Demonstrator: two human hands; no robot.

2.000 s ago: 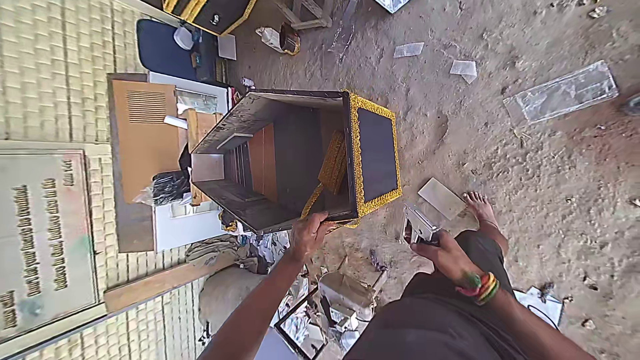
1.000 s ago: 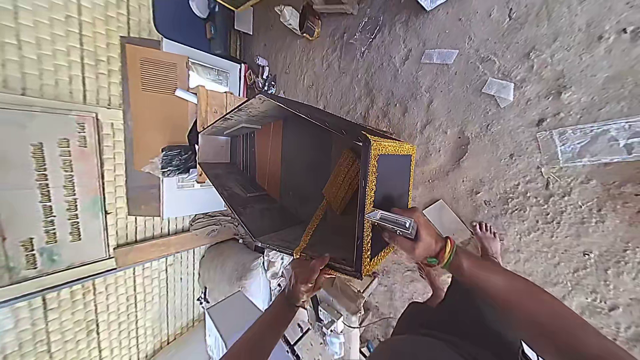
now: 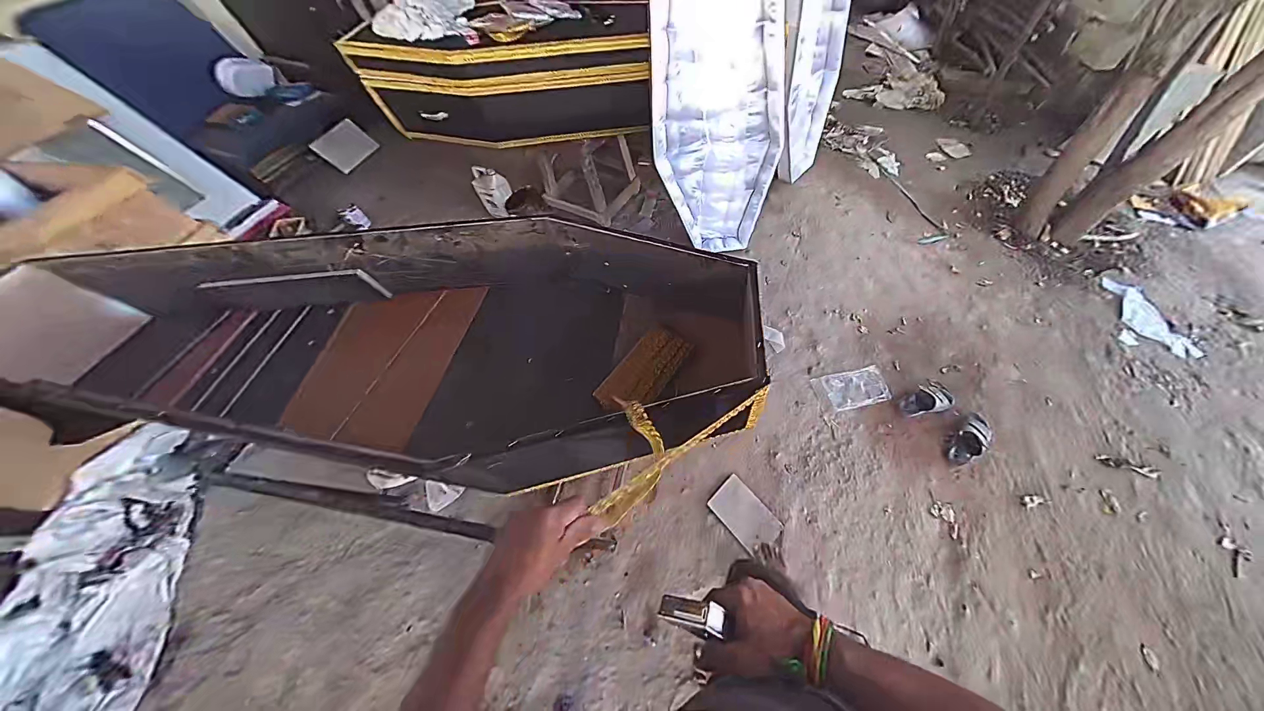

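An open black coffin box (image 3: 533, 336) lies across the left and middle of the head view, brown panels on its inner bottom. Inside, near its right end, rests a roll of gold trim (image 3: 647, 365). A strip of gold trim (image 3: 642, 484) runs over the near side wall, and my left hand (image 3: 543, 543) holds it just outside the box. Gold trim also edges the lower right end. My right hand (image 3: 755, 622), with a coloured band at the wrist, grips a metal staple gun (image 3: 693, 615) low in front of me, apart from the box.
Beyond stands a black coffin with gold edging (image 3: 513, 104), beside a white quilted coffin-shaped panel (image 3: 716, 118). A small wooden trestle (image 3: 592, 183), sandals (image 3: 968, 437), a flat board (image 3: 746, 513) and plastic scraps lie on the dirt floor. Wooden poles (image 3: 1116, 128) rise at right.
The view has turned a lot. My right hand with the staple gun, at the box's gold-edged end a second ago, is now away from it. My left hand now holds the trim strip outside the box.
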